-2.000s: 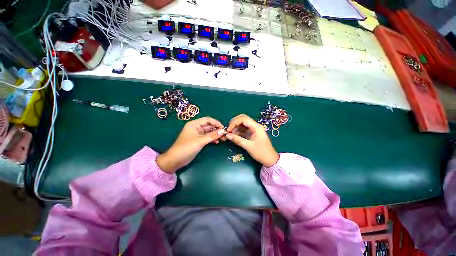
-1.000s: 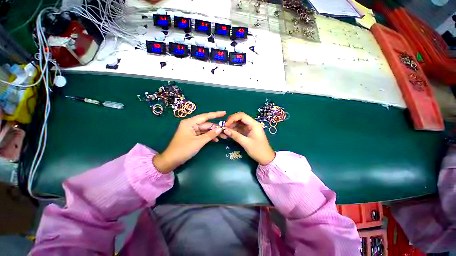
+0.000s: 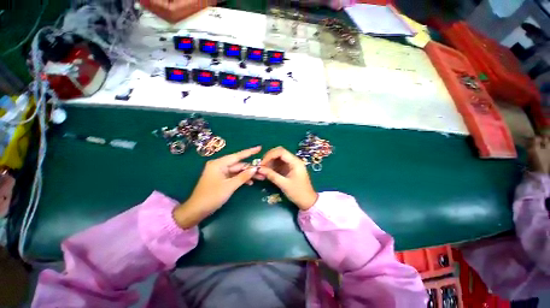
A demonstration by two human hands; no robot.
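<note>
My left hand [image 3: 220, 180] and my right hand [image 3: 288, 175] meet at the fingertips above the green mat. Between them they hold a small silvery part [image 3: 256, 162], mostly hidden by the fingers; its exact shape cannot be told. A left pile of ring parts [image 3: 196, 135] lies beyond my left hand, with coppery rings at its near side. A smaller right pile of ring parts [image 3: 314, 149] lies just beyond my right hand. Tiny pale gold fittings [image 3: 274, 198] lie on the mat just below my hands.
Two rows of lit display modules [image 3: 229, 79] stand on the white board. White cables [image 3: 39, 138] and a red unit [image 3: 78, 75] are at left. A pen-like tool [image 3: 96, 140] lies left. An orange-red tray [image 3: 476, 108] is at right. Another person's hand [image 3: 540, 154] shows at the right edge.
The view has shifted, so the bench things appear lower and further left. My hands stay together at the small part. Another person's hand has come into view at the right edge.
</note>
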